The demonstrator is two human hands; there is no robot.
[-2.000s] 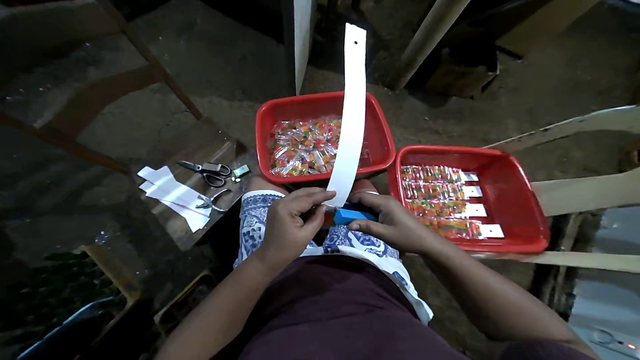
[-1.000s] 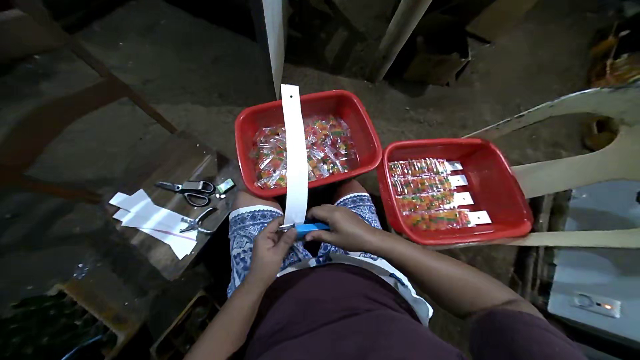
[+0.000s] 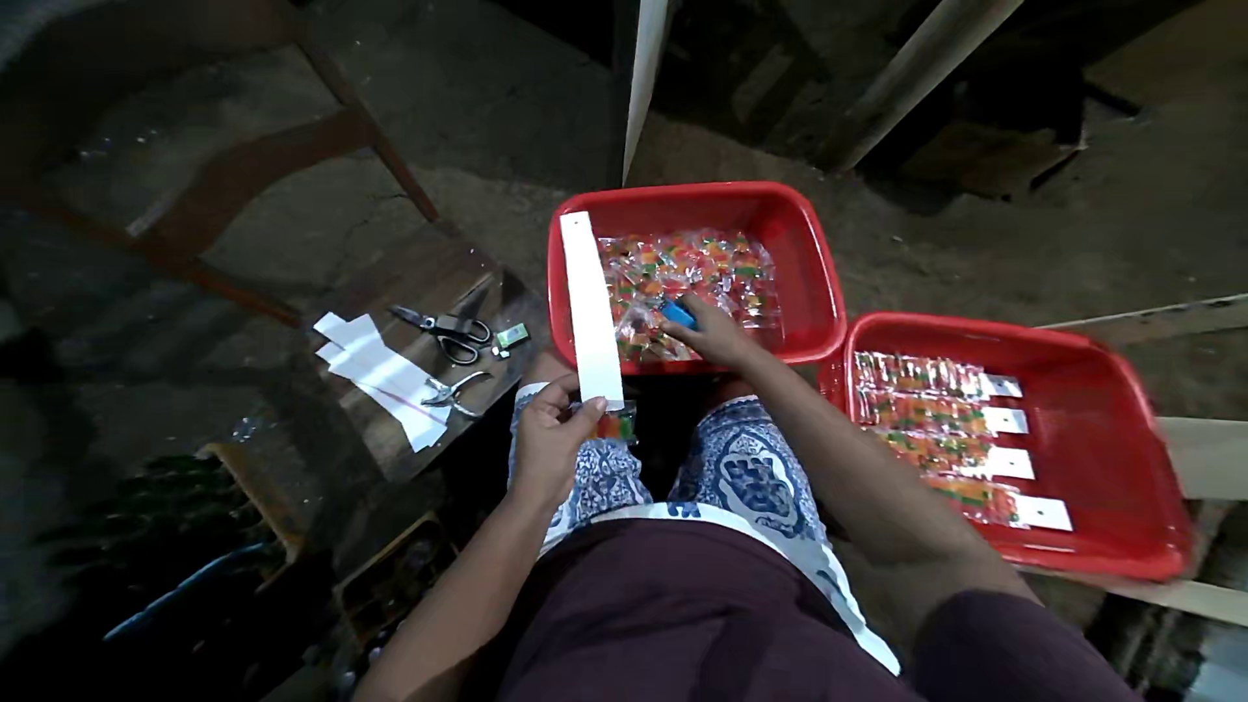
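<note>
My left hand (image 3: pixel 561 429) pinches the lower end of a long white card strip (image 3: pixel 589 302), together with a small clear packet of coloured candy (image 3: pixel 616 425). The strip's far end, with a small hole, lies over the left side of a red plastic basin (image 3: pixel 824 283). Inside that basin is a heap of loose candy packets (image 3: pixel 682 273). My right hand (image 3: pixel 717 333) is over the heap, holding a blue tool (image 3: pixel 679 314), probably a stapler; its fingertips are near the packets, and whether they touch one cannot be told.
A second red basin (image 3: pixel 1102 439) at the right holds several white strips lined with candy packets (image 3: pixel 926 411). On a wooden seat (image 3: pixel 390 283) at the left lie scissors (image 3: pixel 448 330), pliers or a punch (image 3: pixel 453 392), a small green-and-white box (image 3: pixel 511 336) and white card strips (image 3: pixel 375 375).
My right hand has moved away from my left, out over the candy heap, still with the blue tool. A candy packet now shows at the strip's lower end.
</note>
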